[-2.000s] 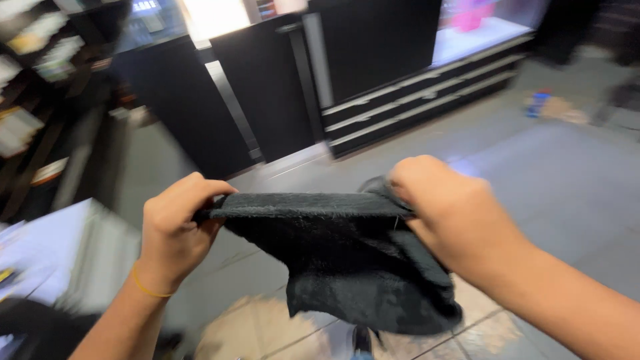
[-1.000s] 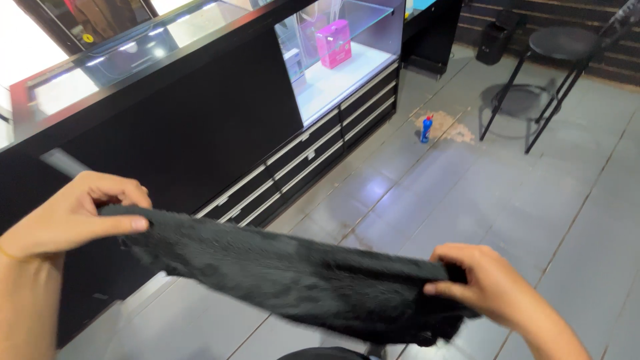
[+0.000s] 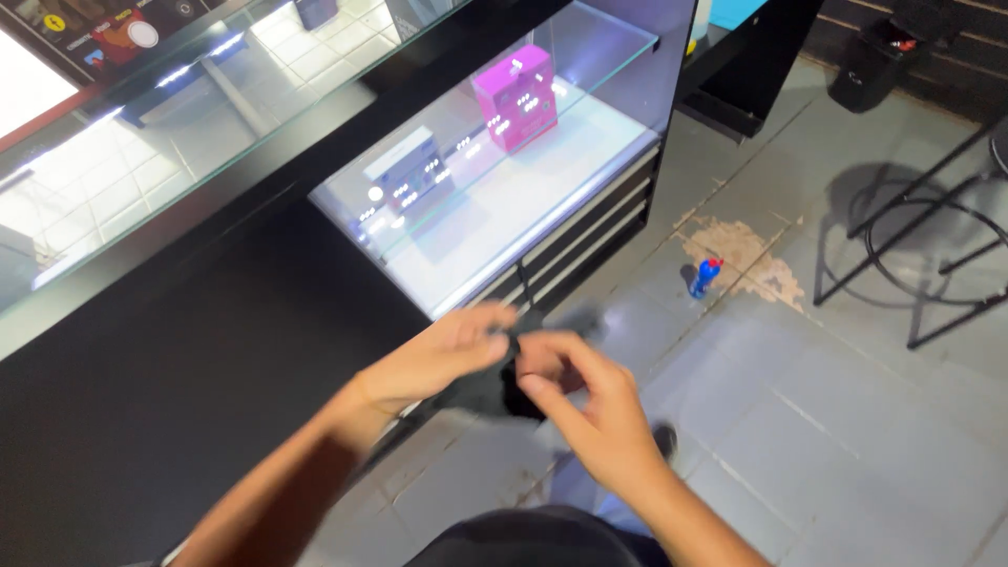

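Note:
A dark cloth [image 3: 484, 394] hangs bunched between my two hands, blurred and partly hidden behind them. My left hand [image 3: 441, 354] grips its upper part with thumb and fingers, at the lower corner of the lit display case. Close beside it, nearly touching, my right hand [image 3: 579, 386] pinches the cloth between thumb and curled fingers. The cloth's lower part hangs over the tiled floor.
A glass display case [image 3: 315, 197] with a black front runs along the left, holding a pink box [image 3: 516, 98] and a grey box [image 3: 409, 169]. On the tiled floor [image 3: 772, 441] stands a blue bottle with a red cap [image 3: 705, 278]. Right are a metal-legged stool [image 3: 874, 264] and a black bin [image 3: 870, 67].
My hands have come together from wide apart, and the cloth stretched between them is now bunched. The view has shifted toward the display case.

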